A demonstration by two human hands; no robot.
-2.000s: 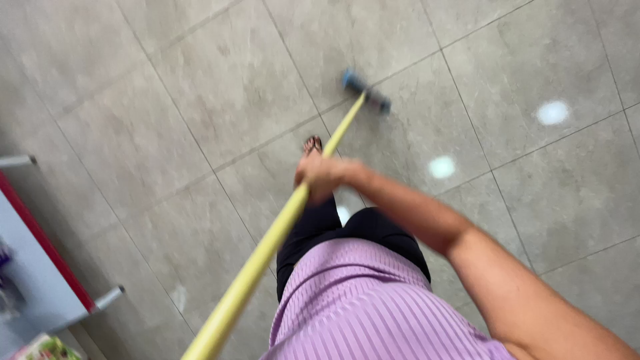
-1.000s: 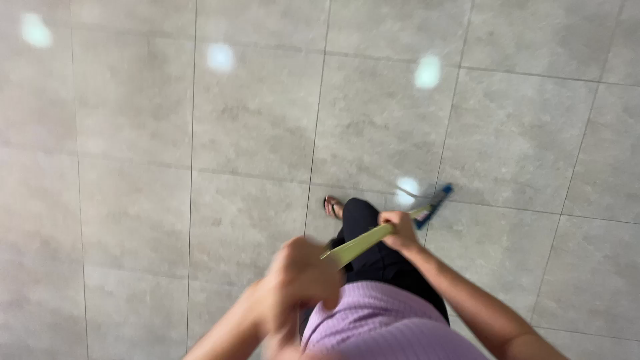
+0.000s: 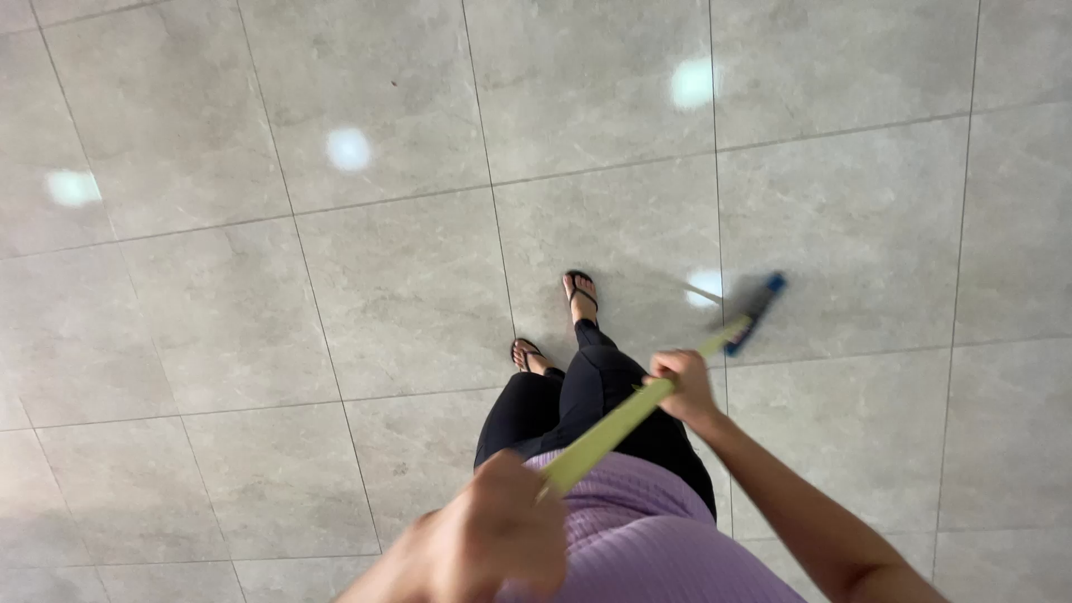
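A long yellow-green broom handle [image 3: 607, 435] slants across my body from lower left to upper right. My left hand [image 3: 494, 528], blurred and close to the camera, is closed around its upper end. Farther down the shaft, my right hand [image 3: 684, 387] grips it in front of my thigh. At the far end, the blue and dark broom head [image 3: 756, 314] is low at the floor, right of my feet, and blurred. Its bristles cannot be made out clearly.
Large grey floor tiles [image 3: 402, 301] with thin joints spread all around. My feet in black flip-flops [image 3: 580, 289] stand left of the broom head. A small dark speck [image 3: 394, 83] lies on a tile at the upper left. Bright light reflections show on the floor.
Two seconds ago one hand showed on the handle; now both do. The shelf-like unit at the left edge then is out of view. Since one second ago, a second foot has come into view.
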